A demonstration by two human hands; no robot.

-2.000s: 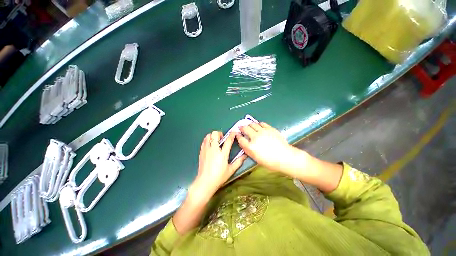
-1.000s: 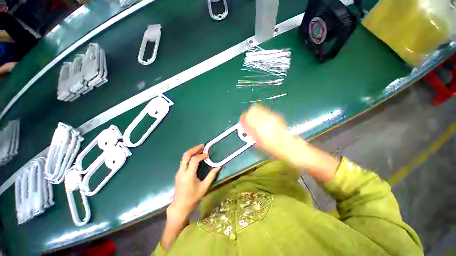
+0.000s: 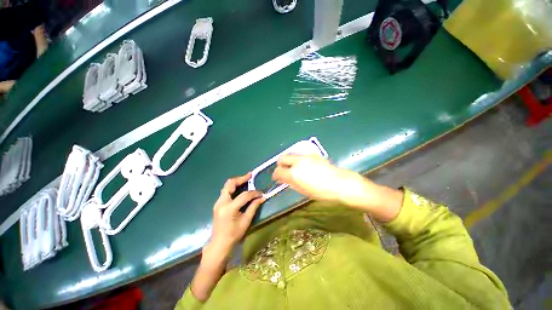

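Note:
A white loop-shaped housing [image 3: 307,147] lies on the green table in front of me, its disc end pointing up and right. My left hand [image 3: 235,204] grips the rounded lower-left end between thumb and fingers. My right hand [image 3: 312,177] is over the housing's lower right side, fingertips bent together at the open centre. It covers part of the frame; whether it holds a thin wire cannot be told. A pile of thin lead wires [image 3: 327,74] lies above the hands, with one or two loose strips below it.
Overlapping loose housings [image 3: 183,140] and nested stacked housings [image 3: 43,229] lie at left. More housings [image 3: 115,77] sit on the belt beyond the metal rail [image 3: 242,84]. A black fan [image 3: 400,33] and a yellow bag [image 3: 505,33] are upper right. A person's arm shows upper left.
My right hand has moved from the housing's disc end down and left to its open centre, uncovering the disc end. My left hand keeps its grip. The belt housings have shifted right and up in view.

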